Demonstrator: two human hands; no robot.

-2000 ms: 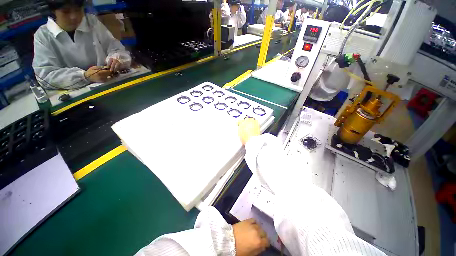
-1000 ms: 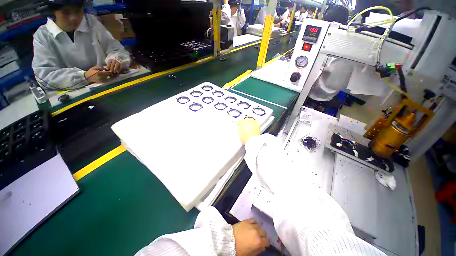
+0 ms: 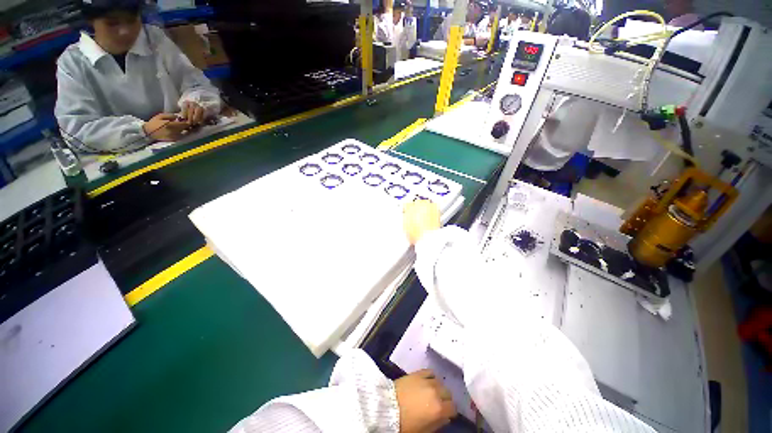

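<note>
A stacked white blister tray (image 3: 296,245) lies on the green bench, with several dark ring housings (image 3: 373,179) in rows at its far end. My right hand (image 3: 421,221) rests at the tray's right edge by the nearest ring; its fingertips are too blurred to show a grip. My left hand (image 3: 425,402) is low at the machine's front edge, fingers bent down and partly hidden. On the machine bed, the gold dispensing head (image 3: 673,227) is over the right part of a long fixture (image 3: 605,260) with black round seats.
The white controller (image 3: 518,93) with red digits stands behind the bed. Dark residue (image 3: 524,242) lies on the bed's left. A black parts tray (image 3: 38,224) and white sheet (image 3: 59,338) are at left. A person (image 3: 127,84) in a pale smock works across the bench.
The gold head has moved right along the fixture, and the fixture has shifted slightly towards me. Both my hands and the white tray have stayed in place.
</note>
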